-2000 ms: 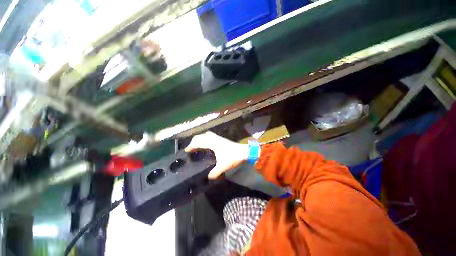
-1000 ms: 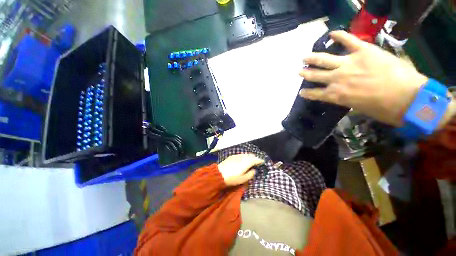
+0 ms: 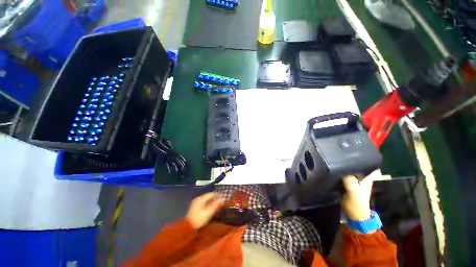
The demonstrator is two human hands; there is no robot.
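Note:
My right hand (image 3: 358, 198) grips the lower right end of a black socket tower housing (image 3: 339, 156), which stands tilted over the front right of the white work sheet (image 3: 271, 117). Its top handle and round side sockets show. My left hand (image 3: 204, 209) is low over my lap, beside a dark cord-like piece (image 3: 237, 215); whether it holds this is unclear. A second power strip body (image 3: 223, 125) lies at the sheet's left edge, sockets up, with thin wires (image 3: 224, 160) at its near end.
A black bin (image 3: 141, 88) with blue-topped components (image 3: 96, 112) stands left, over a blue crate (image 3: 112, 174). Black cable (image 3: 172, 156) hangs between bin and bench. Black plates (image 3: 316, 65) and a yellowish bottle (image 3: 266, 26) are at the back. A red heat gun (image 3: 386, 117) lies right by the conveyor rail.
The housing in my right hand has come from the conveyor side to the bench and now stands tilted with its handle up. My right hand has shifted to its near end. My left hand has moved left.

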